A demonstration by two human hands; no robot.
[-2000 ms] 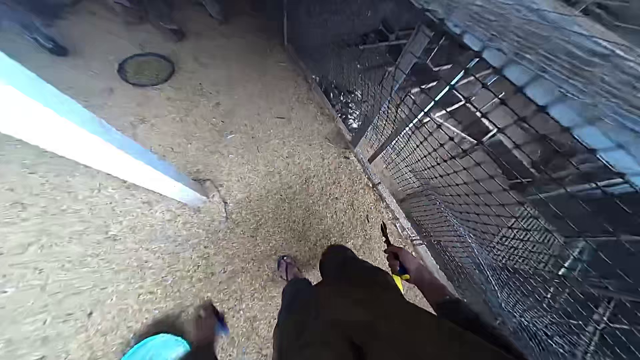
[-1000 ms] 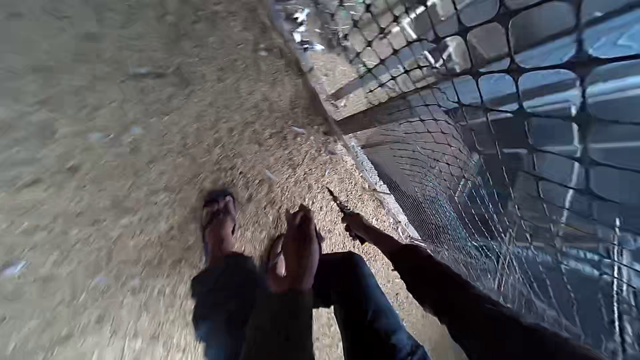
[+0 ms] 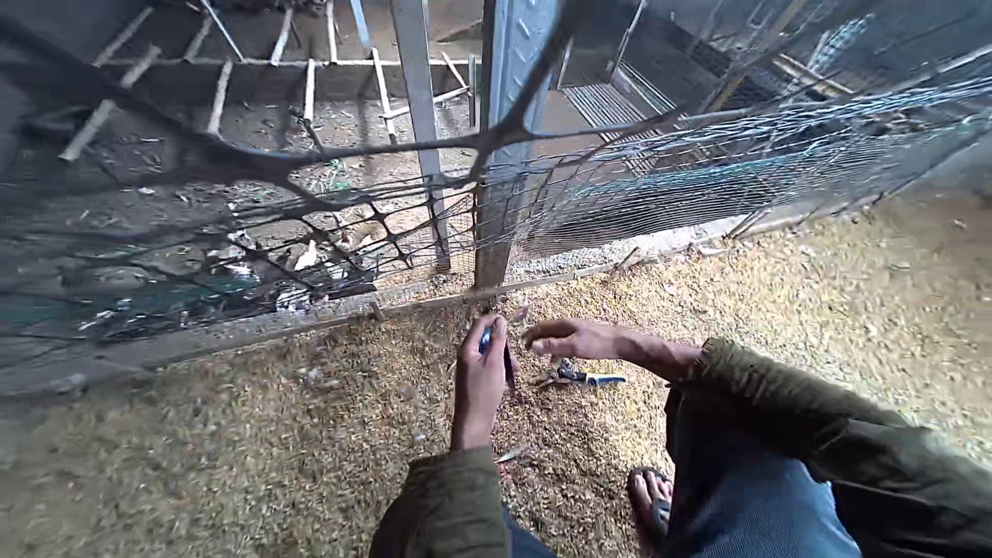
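Observation:
My left hand [image 3: 482, 372] is raised over the litter-covered ground, its fingers closed round a small blue object [image 3: 486, 341] that I cannot name. Close on its right, my right hand [image 3: 570, 339] has its fingers apart and bent toward the left one, with nothing visible in them. Below the right hand, a pair of pliers or snips [image 3: 581, 377] with blue and yellow handles lies on the ground. Both hands are just in front of the foot of a metal post [image 3: 493, 256], where black plastic mesh [image 3: 387, 225] and finer wire netting [image 3: 659, 209] meet.
A low concrete curb [image 3: 256, 333] runs along the fence base. Large mesh strands cross the upper view near the camera. Behind the fence are wooden slats [image 3: 310, 89] and a slatted rack [image 3: 612, 116]. My sandalled foot [image 3: 651, 496] is at the lower right.
The tool held in my right hand earlier is on the ground, and that hand is free. Both hands are now together by the post. The view has turned toward the fence.

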